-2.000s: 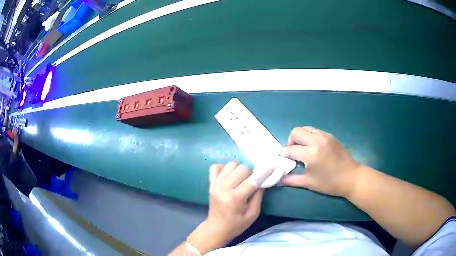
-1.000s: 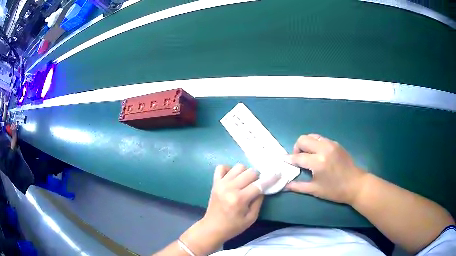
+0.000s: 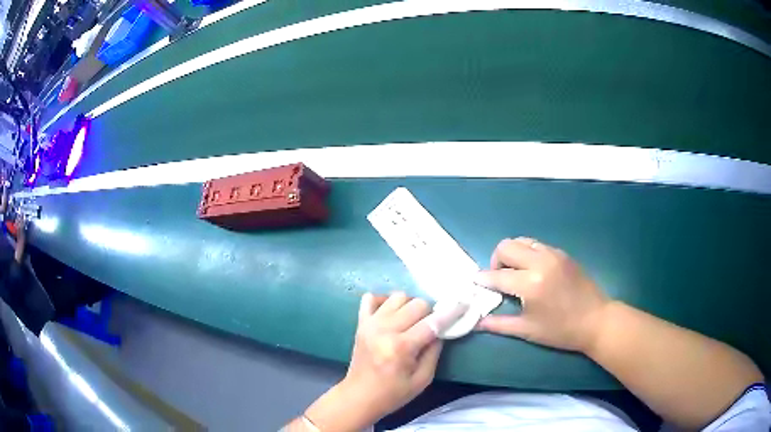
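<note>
A flat white plate (image 3: 420,240) with small marks lies slanted on the green bench strip. My right hand (image 3: 545,294) grips its near right end between thumb and fingers. My left hand (image 3: 395,342) holds a small white wiping pad (image 3: 459,320) against the plate's near end, close to my right fingertips. My left fingertips are partly hidden by the pad. A red-brown block (image 3: 264,197) with four pale spots in a row sits apart, to the left of the plate.
A white guide rail (image 3: 507,160) runs behind the block and plate, with a green conveyor belt (image 3: 423,84) beyond. A violet-glowing lamp (image 3: 74,148) stands at the far left. A blue bin (image 3: 125,38) is at the upper left. Part of another person (image 3: 19,278) shows at the left edge.
The view has shifted slightly, so the bench things sit lower in the picture. Both hands keep their holds, with the pad still at the plate's near end.
</note>
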